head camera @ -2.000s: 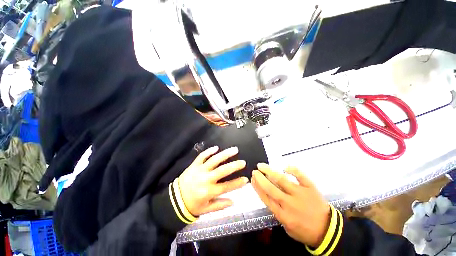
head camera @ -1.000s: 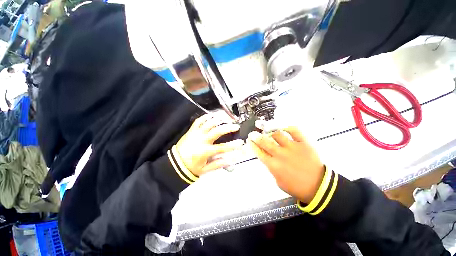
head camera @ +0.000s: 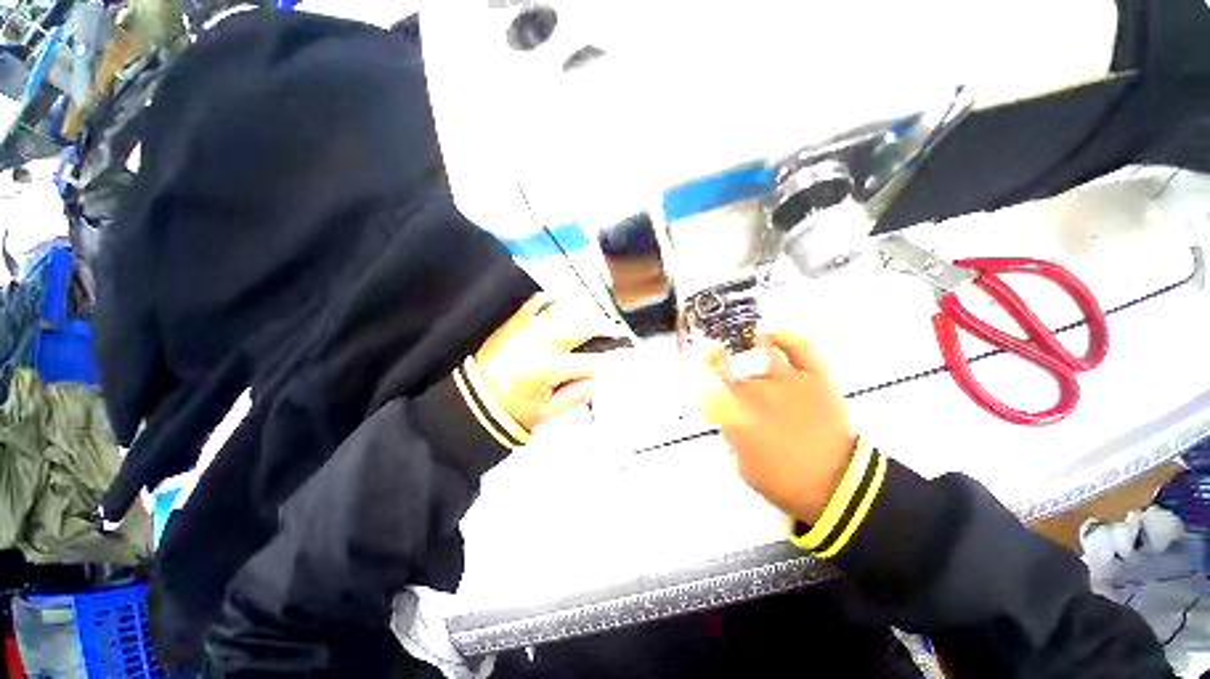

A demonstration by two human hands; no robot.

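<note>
The black cloth (head camera: 319,252) hangs over the left side of the table and reaches the left of the needle area. My left hand (head camera: 537,358) lies on its edge, fingers pointing toward the needle; a small dark bit of cloth shows by the fingertips. My right hand (head camera: 783,425) is just in front of the presser foot area (head camera: 723,318), fingers bent and blurred; whether it holds anything cannot be seen. The white sewing machine head (head camera: 743,93) with a blue stripe stands behind both hands.
Scissors with red handles (head camera: 1028,338) lie on the white table at the right. A black cloth strip (head camera: 1022,146) lies behind them. A measuring tape (head camera: 637,610) runs along the front edge. A blue crate (head camera: 117,630) and heaped clothes (head camera: 67,464) are at the left.
The black cloth piece in front of the needle has moved in toward the machine and is now mostly out of sight. Both hands moved forward; the right hand moved up to the presser foot area.
</note>
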